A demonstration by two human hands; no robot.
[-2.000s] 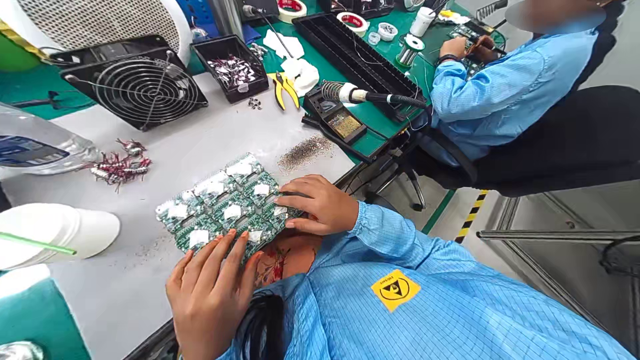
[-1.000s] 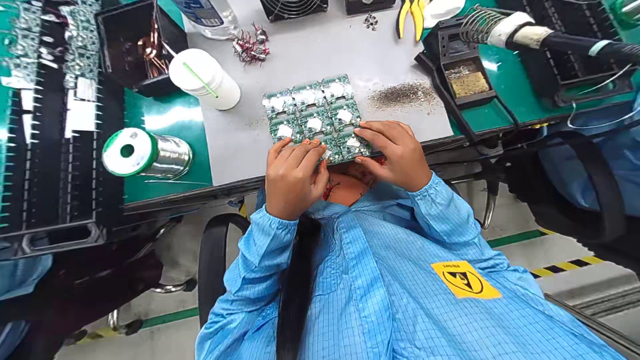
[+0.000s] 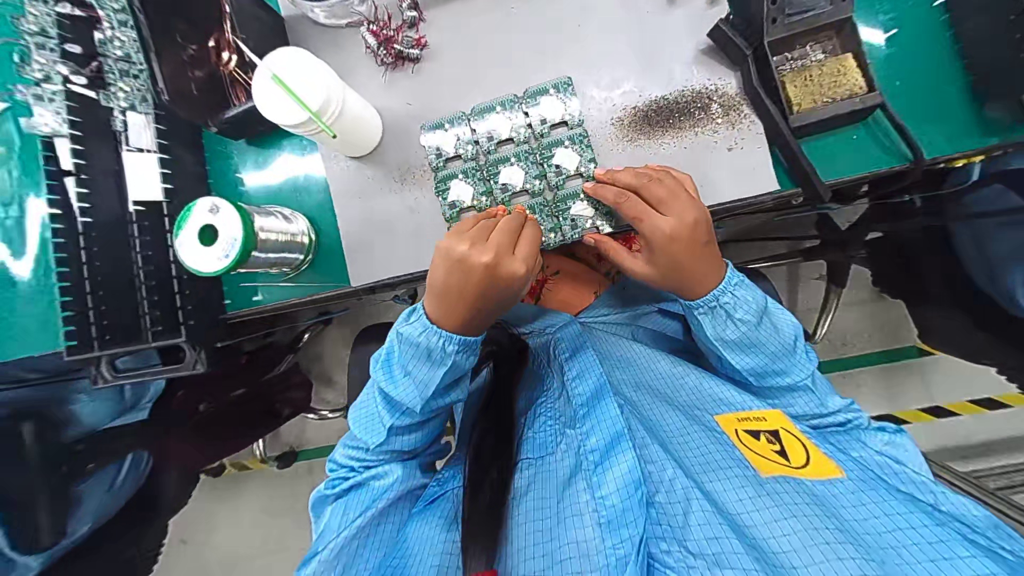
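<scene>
A panel of joined green circuit boards [image 3: 512, 178], with white patches on the boards, lies on the grey mat at the table's front edge. My left hand [image 3: 486, 264] is at the panel's near edge with fingertips bunched together on a near board; what lies between them is hidden. My right hand [image 3: 660, 224] grips the panel's near right corner, thumb at the near edge and fingers on top. Left of the panel are a white cup [image 3: 316, 100] with a green stick across it and a spool of solder wire [image 3: 244, 238].
Dark crumbs [image 3: 680, 112] are scattered right of the panel, near a soldering stand with a yellow sponge [image 3: 824, 82]. Red-wired components [image 3: 394, 38] lie behind. At left are a black box [image 3: 204, 64] and a black slotted rack [image 3: 120, 240] holding boards.
The view has swung strongly towards the left side of the table. My left hand's fingers, spread over the panel's near edge two seconds ago, are now bunched together. My right hand stays at the right corner.
</scene>
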